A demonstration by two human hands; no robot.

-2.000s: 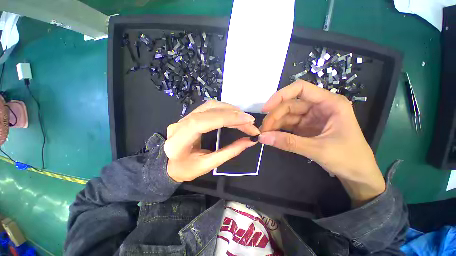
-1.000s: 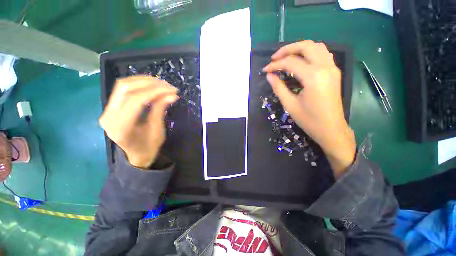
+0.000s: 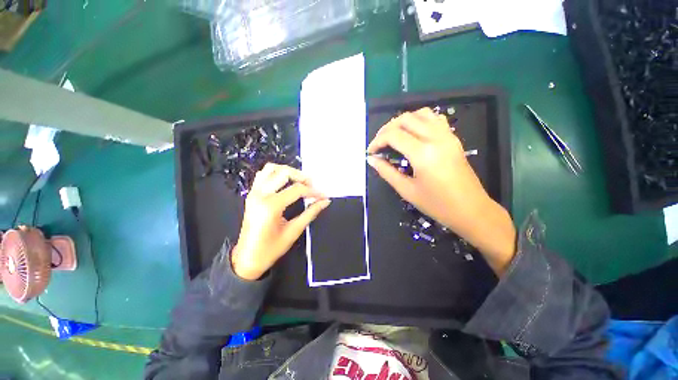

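The near black tray (image 3: pixel 223 260) has a pile of small black parts (image 3: pixel 249 152) at its left and a brighter pile (image 3: pixel 424 226) at its right. The long white strip (image 3: pixel 333 133) lies over the tray's middle; its lower end is a black rectangle with a thin white border (image 3: pixel 338 241). My left hand (image 3: pixel 279 215) is at the strip's left edge, fingertips near the top of the rectangle; whether it pinches a part is too small to tell. My right hand (image 3: pixel 438 174) is right of the strip, thumb and forefinger together at its edge, over the right pile; what is between them is unclear.
Tweezers (image 3: pixel 554 139) lie right of the tray. A second parts tray (image 3: pixel 606 111) stands at the far right. Clear plastic trays (image 3: pixel 279 30) and white paper (image 3: pixel 520 16) lie beyond. A pink fan (image 3: pixel 26 263), white plug (image 3: pixel 70 197) and pale post (image 3: pixel 89 107) are at left.
My hands have come inward, the left from the left pile to the strip's edge and the right to beside the strip. The view has shifted, showing more of the bench beyond.
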